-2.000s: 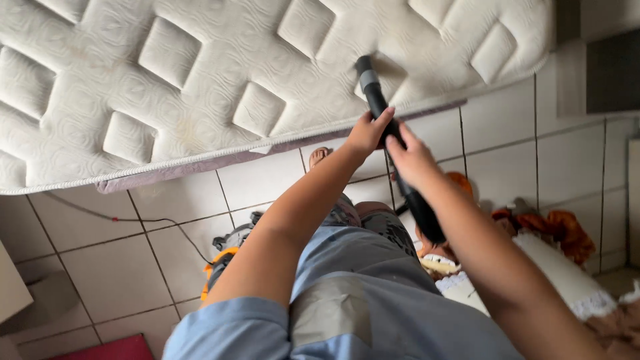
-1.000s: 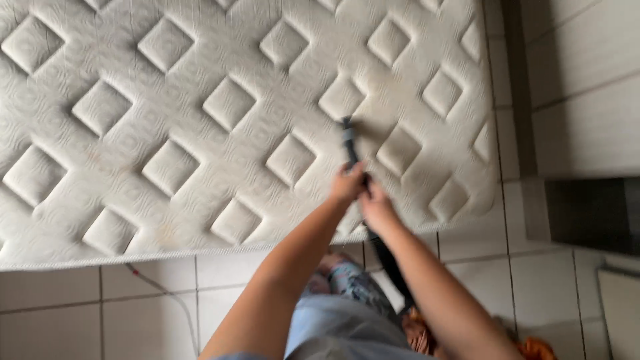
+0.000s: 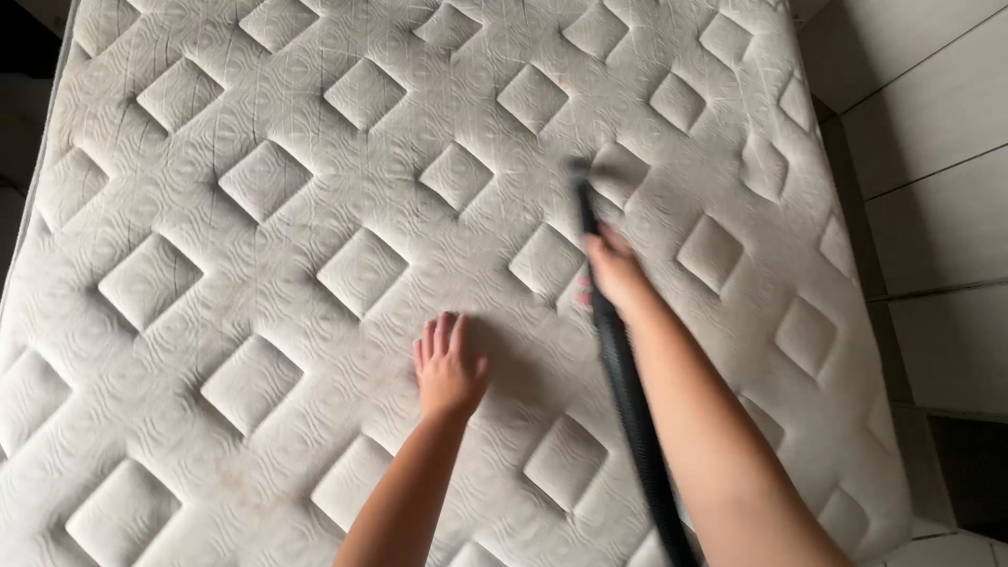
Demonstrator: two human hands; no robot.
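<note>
A pale quilted mattress point(image 3: 307, 323) with raised diamond shapes and a few faint stains fills most of the view. My right hand point(image 3: 613, 264) grips the black handle of a vacuum cleaner hose point(image 3: 630, 394). Its narrow head point(image 3: 579, 169) is blurred and lies over the mattress beyond that hand; whether it touches the fabric I cannot tell. The ribbed hose runs back beside my right forearm to the bottom edge. My left hand point(image 3: 449, 370) rests on the mattress, palm down with fingers somewhat spread, left of the hose and holding nothing.
Along the right side of the mattress runs a pale tiled surface point(image 3: 937, 228) with dark joints. A dark opening point(image 3: 972, 465) shows at the lower right. The mattress's left edge point(image 3: 35, 189) borders a dark area.
My left hand has let go of the vacuum handle and now lies on the mattress. Both arms reach farther over the mattress. The view has moved forward over it.
</note>
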